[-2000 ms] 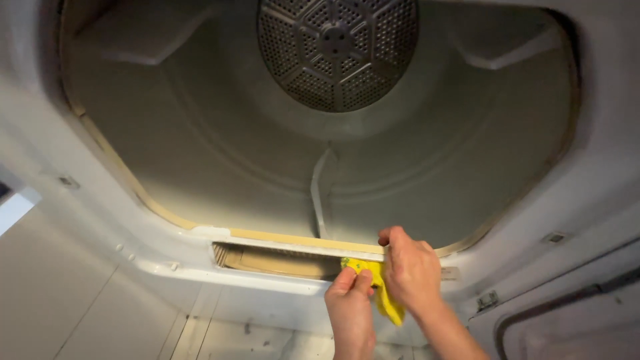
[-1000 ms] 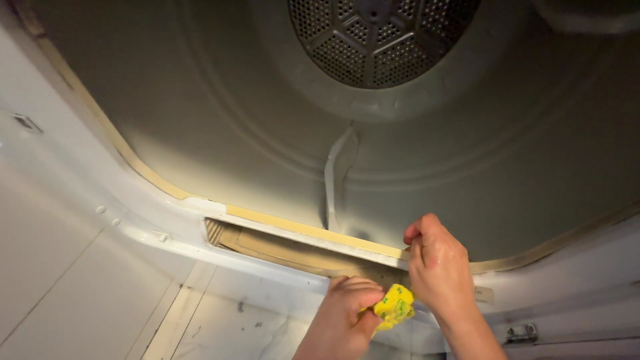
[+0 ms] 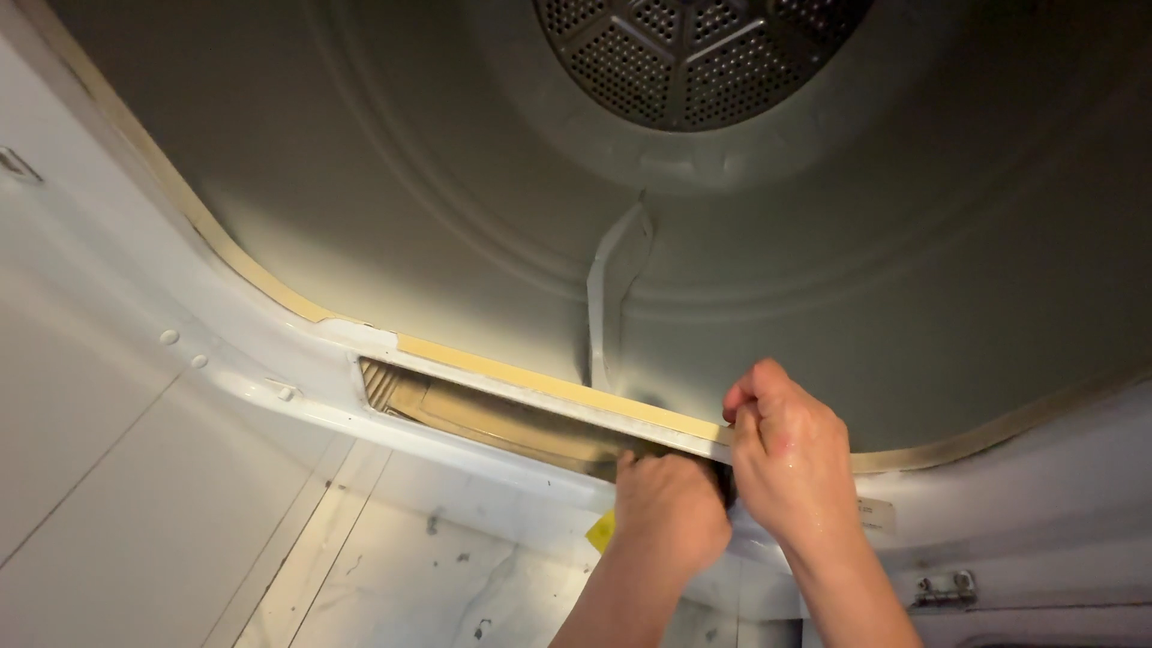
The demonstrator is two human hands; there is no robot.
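Note:
The lint filter slot point(image 3: 504, 425) of a clothes dryer lies along the lower lip of the door opening. My left hand point(image 3: 670, 513) reaches into the slot's right part, its fingertips hidden inside. A corner of a yellow cloth point(image 3: 601, 531) shows beside that hand; the rest is hidden under it. My right hand point(image 3: 792, 450) rests on the rim at the right end of the tan strip point(image 3: 558, 387), with its fingers curled over the edge. Whether it grips the rim or anything small cannot be told.
Behind the rim is the dryer drum point(image 3: 450, 225), with a pale baffle point(image 3: 616, 288) and a perforated round plate point(image 3: 684, 72) at its back. A metal hinge point(image 3: 945, 588) is at lower right. Marbled tile floor point(image 3: 450, 558) lies below, and a white panel point(image 3: 81, 387) stands left.
My left hand has moved from in front of the slot into it. The yellow cloth, in plain view in my left hand one second ago, is now mostly hidden. The view has moved closer.

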